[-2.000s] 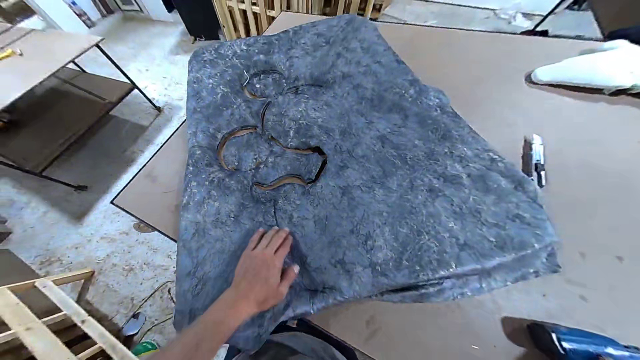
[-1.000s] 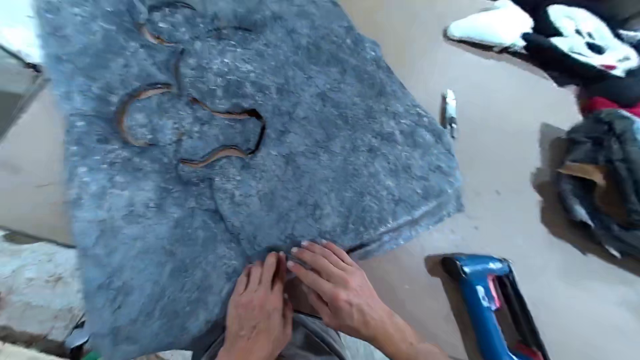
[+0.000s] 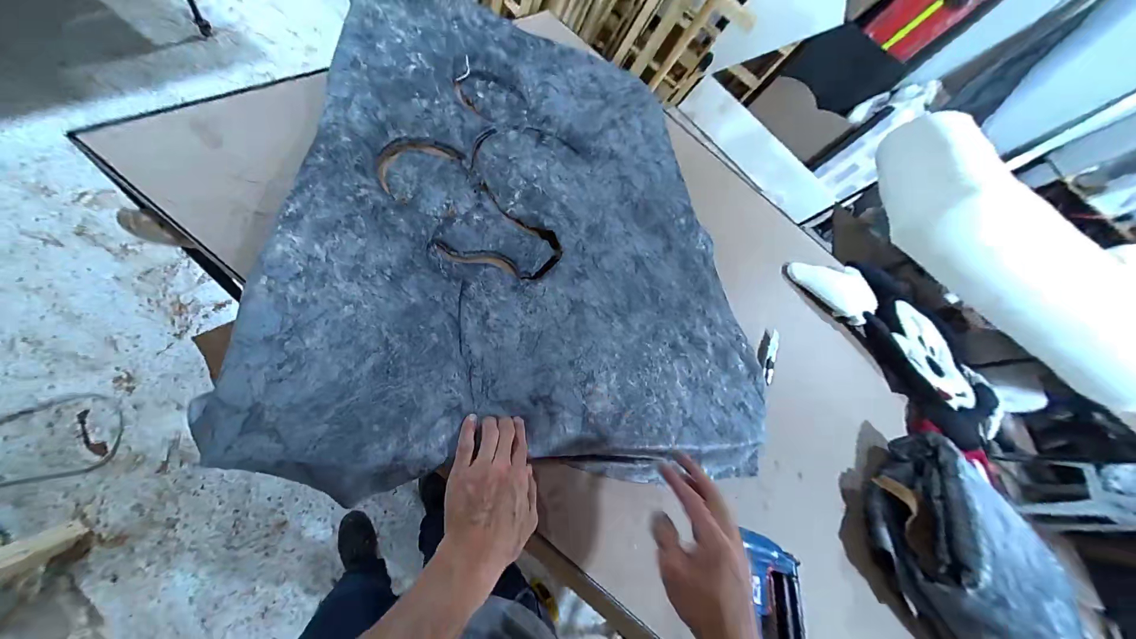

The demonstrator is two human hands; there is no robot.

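Observation:
A grey mottled upholstery fabric [image 3: 612, 346] lies over a flat panel with curved slots, whose edges show through cuts in the cloth. My left hand [image 3: 490, 497] rests on the fabric's near edge, fingers over it and close together. To its right my right hand [image 3: 701, 541], blurred, is raised beside the near edge with fingers apart and nothing in it. Partly hidden behind that hand is a blue power tool [image 3: 770, 568]. A utility knife [image 3: 769, 355] lies at the fabric's right side.
The tabletop [image 3: 799, 426] extends to the right. On it are a Mickey Mouse plush toy [image 3: 927, 351] and a bundle of grey fabric [image 3: 967, 541]. A white roll [image 3: 1012, 248] is farther right. Wooden slats [image 3: 657, 44] stand behind the table, and a wood piece [image 3: 40, 550] is at lower left.
My right hand, out of view at first and then beside my left hand on the fabric edge, is now off the cloth to the right. The view has swung considerably.

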